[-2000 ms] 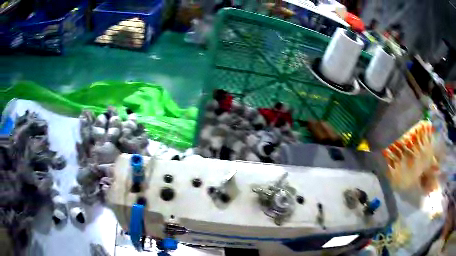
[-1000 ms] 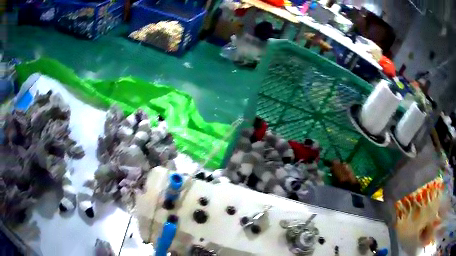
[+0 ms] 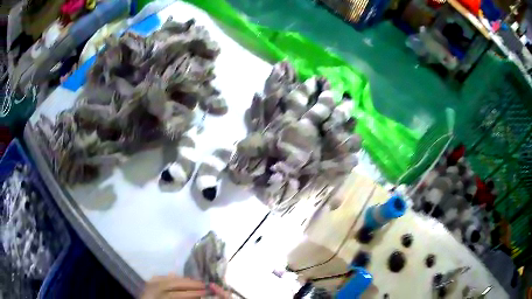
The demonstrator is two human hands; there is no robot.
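Observation:
My left hand (image 3: 178, 287) is cut off by the bottom edge of the picture. Its fingers are closed on the lower end of a limp grey plush skin (image 3: 207, 257), which stands up from them over the white table. My right hand cannot be made out. Two stuffed pieces with grey and white bands and black tips, one left (image 3: 176, 173) and one right (image 3: 208, 180), lie on the table beyond the held skin. The cream sewing machine head (image 3: 420, 257) is at the lower right; its needle area is not clearly visible.
A large heap of grey skins (image 3: 146, 87) lies at the back left of the white table (image 3: 140, 228). A banded pile (image 3: 297, 140) lies behind the machine. A blue basket (image 3: 58, 257) is at the left, a green crate (image 3: 501, 117) at the right.
The view has swung towards the left side of the table, so the machine and crate sit further right. My left hand and the skin it holds have come clearly into view.

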